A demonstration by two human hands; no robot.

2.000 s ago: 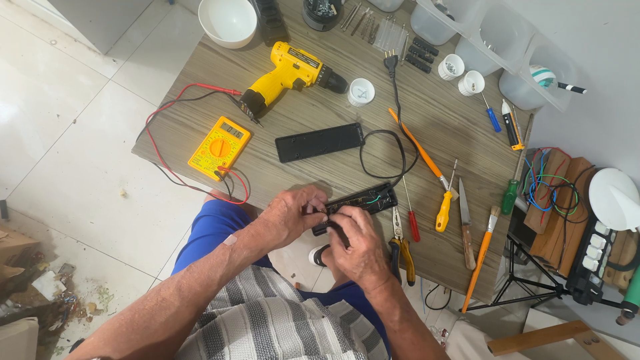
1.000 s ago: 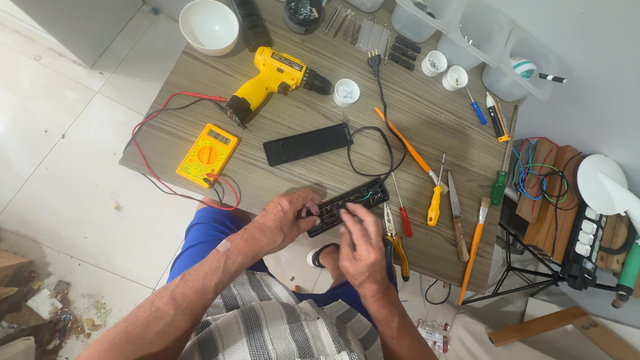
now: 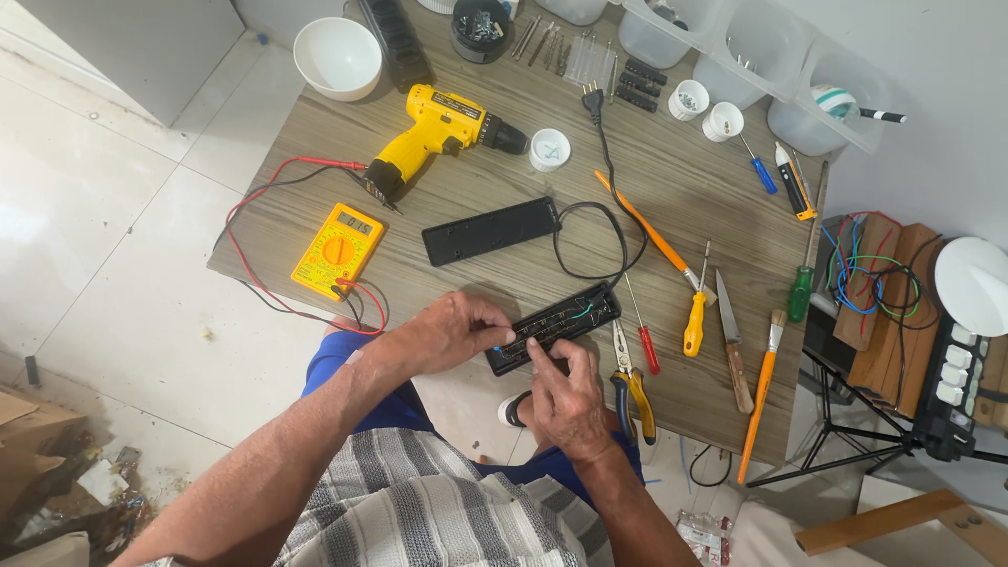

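An opened black power strip housing [image 3: 602, 305] lies at the table's near edge, with metal strips and a green wire inside. My left hand [image 3: 457, 331] pinches at its left part, thumb and fingertips together; whether a small part is between them is hidden. My right hand [image 3: 567, 394] touches the housing with an extended index finger, the other fingers curled. A blue bit shows by the left fingertips. The black cover [image 3: 490, 231] lies separately above. From the housing a black cord [image 3: 613, 169] runs to a plug [image 3: 593, 98]. Combination pliers [image 3: 630, 386] lie just right of the housing.
A yellow multimeter [image 3: 339, 250] with red and black leads and a cordless drill [image 3: 429, 130] lie left. Right are a red screwdriver [image 3: 647, 350], a yellow screwdriver [image 3: 694, 324], a knife [image 3: 735, 354], and a paintbrush [image 3: 762, 402]. Small white cups [image 3: 550, 150] and plastic bins [image 3: 748, 55] stand behind.
My right hand has come from just off the housing to touching it with the index finger. My left hand stays at the housing's left part.
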